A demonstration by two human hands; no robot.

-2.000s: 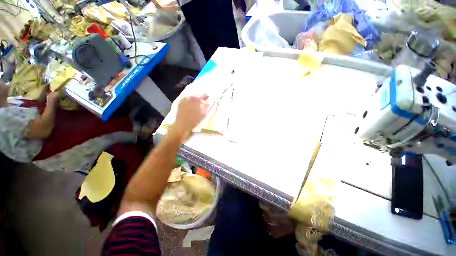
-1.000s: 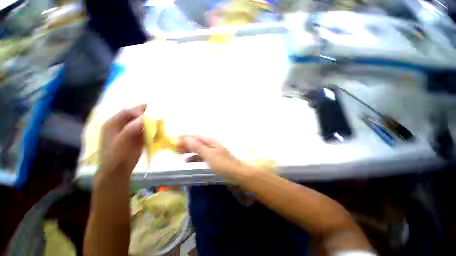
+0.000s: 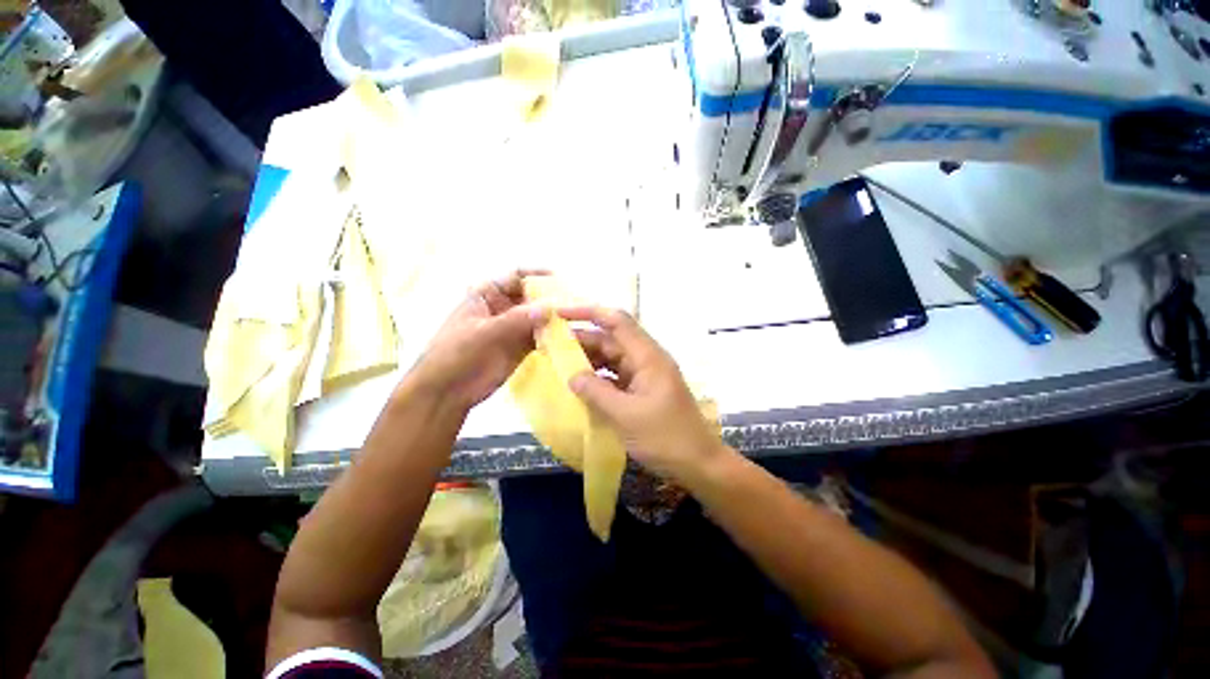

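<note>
My left hand [image 3: 484, 338] and my right hand [image 3: 640, 391] meet at the table's front edge. Both hold a pale yellow fabric piece [image 3: 564, 398], pinched between fingers and thumbs at its top. Its narrow pointed end hangs below the edge over my lap. More pale yellow panels [image 3: 312, 332] lie at the left of the table, washed out by glare, with a narrow white strip among them. Part of the lace trim [image 3: 657, 497] shows below my right hand, mostly hidden.
The sewing machine [image 3: 916, 113] stands at the right. Near it lie a black phone [image 3: 860, 259], blue snips [image 3: 998, 303], a screwdriver [image 3: 1048, 295] and black scissors [image 3: 1174, 318]. A bin of yellow fabric [image 3: 445, 570] is below the table; a tub [image 3: 451, 69] stands behind.
My view has turned right towards the machine. My left hand has left the panels at the left, and both hands now hold a yellow piece together at the front edge.
</note>
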